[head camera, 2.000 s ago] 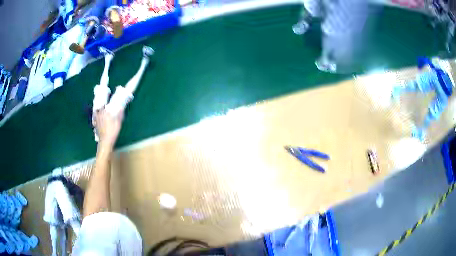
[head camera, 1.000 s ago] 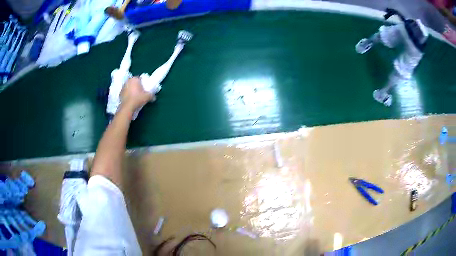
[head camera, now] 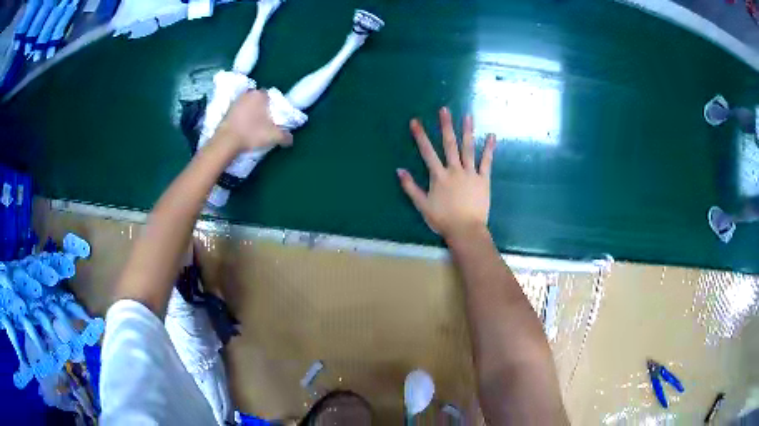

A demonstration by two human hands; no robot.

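A white doll lower body (head camera: 295, 104) lies on the green belt, feet toward the far side, with a dark sash at its waist. Its legs are spread, and the right-side foot wears a pale shoe with dark straps. My left hand (head camera: 254, 125) is closed on its white bloomers; some fingers are hidden. My right hand (head camera: 456, 187) is over the belt to the right, fingers spread, holding nothing. A second white doll lower body (head camera: 198, 337) with a dark sash lies on the bench, partly behind my left arm.
Pale-blue doll legs (head camera: 50, 283) are heaped at the left. Blue-handled pliers (head camera: 663, 383) and a dark small item (head camera: 714, 408) lie at the lower right. A white round piece (head camera: 419, 389) and a small white strip (head camera: 312, 373) are near me. Another doll's shoes (head camera: 721, 223) show at the right edge.
My right hand has come into view over the belt. My left hand stays on the doll body. The view has shifted, and the other doll on the belt sits farther right, cut by the edge.
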